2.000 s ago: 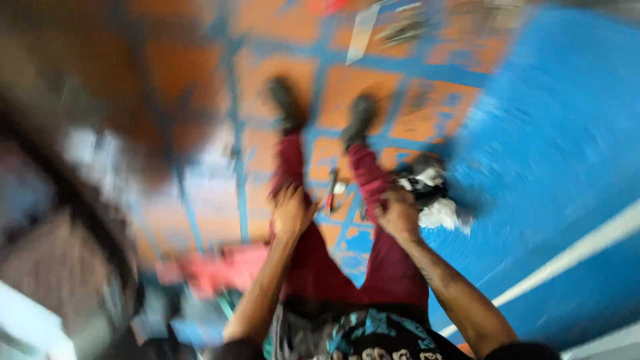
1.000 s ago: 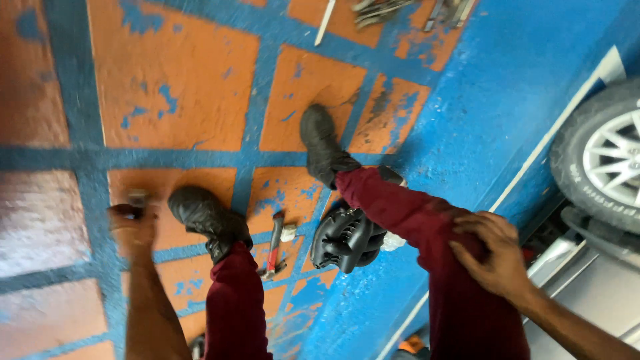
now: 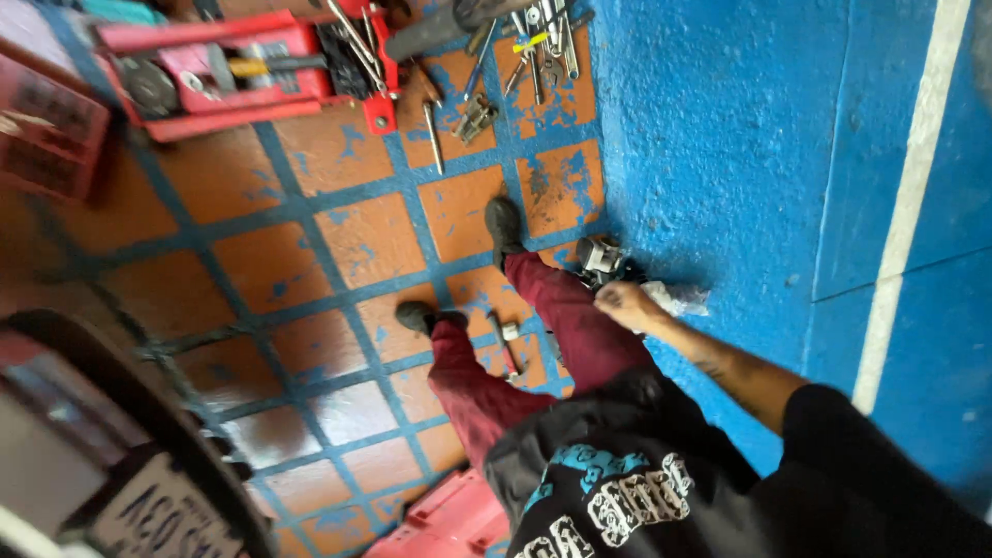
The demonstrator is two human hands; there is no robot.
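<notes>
My right hand (image 3: 626, 304) hangs beside my right thigh with its fingers curled; it is slightly blurred, and whether anything small is inside does not show. My left hand is out of view. Just beyond the right hand, a dark and pale mechanical part (image 3: 601, 256) lies on the floor beside a clear plastic wrapping (image 3: 680, 298). A red-handled tool (image 3: 505, 349) rests between my legs, near a small white object (image 3: 510, 331). Wrenches (image 3: 570, 50), a metal rod (image 3: 434, 138) and a metal fitting (image 3: 476, 118) lie past my feet.
A red floor jack (image 3: 225, 116) with tools on it stands at the upper left, near a red tray (image 3: 50, 124). A vehicle's end (image 3: 116, 387) edges in at lower left. Behind my legs is a red plastic object (image 3: 449, 515). A raised blue surface borders the tiles.
My left hand, seen one second ago with a small dark object, is out of view. My right hand has left my right knee. The view has shifted widely, bringing in the jack.
</notes>
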